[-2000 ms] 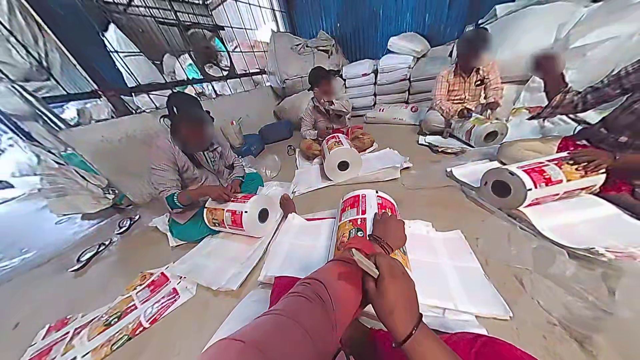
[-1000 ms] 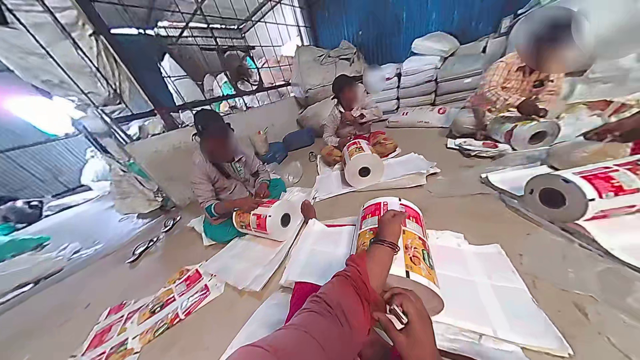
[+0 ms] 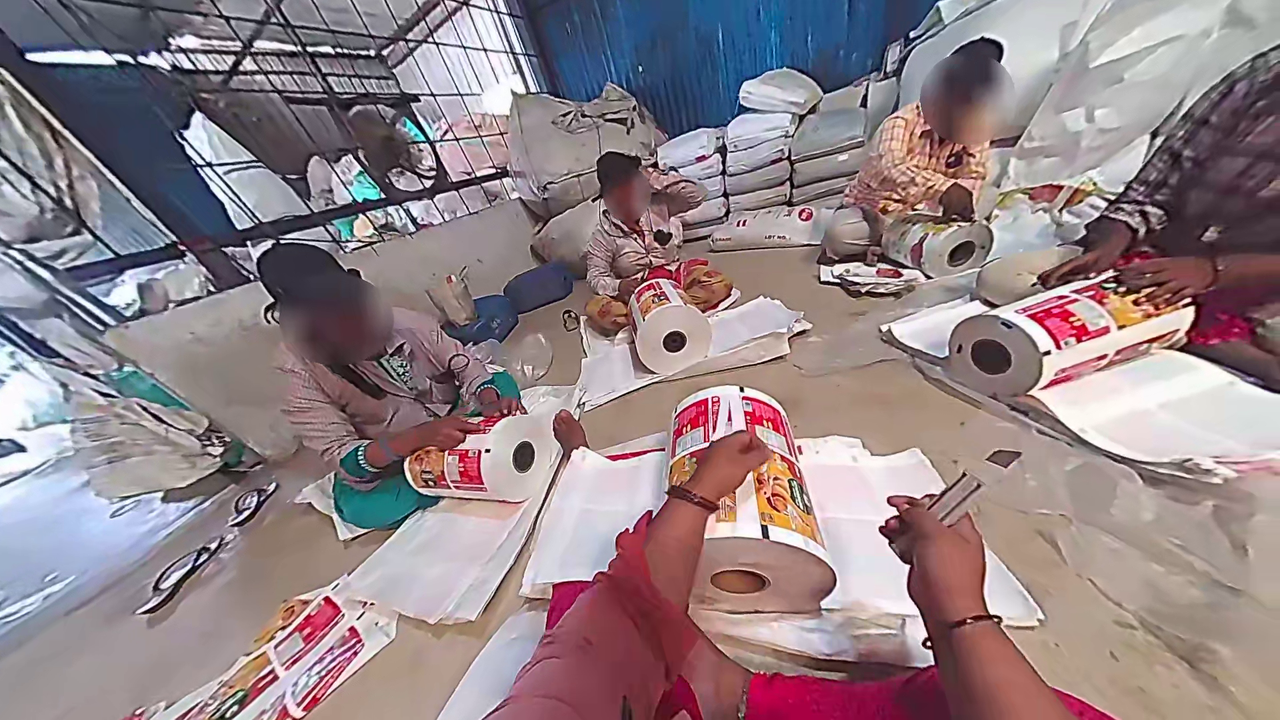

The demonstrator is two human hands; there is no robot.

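Observation:
A large roll of printed plastic film (image 3: 745, 500) lies on stacked white sheets (image 3: 880, 510), its cardboard core facing me. My left hand (image 3: 732, 465) rests on top of the roll with its fingers curled; whether it pinches the film is unclear. To the right of the roll, my right hand (image 3: 935, 545) is raised and holds a small flat metallic tool (image 3: 957, 498), perhaps a blade; its exact kind cannot be told. The white sheets spread out on both sides beneath the roll.
Several people sit around with similar rolls: one at left (image 3: 370, 370), one ahead (image 3: 635, 230), others at right. Printed film strips (image 3: 310, 650) and sandals (image 3: 185, 570) lie at left. Stacked white sacks (image 3: 760, 150) stand behind. Clear plastic sheeting (image 3: 1130, 530) covers floor at right.
My right hand has moved away from the near end of the roll, out to its right, still holding the small tool. My left hand remains on the roll.

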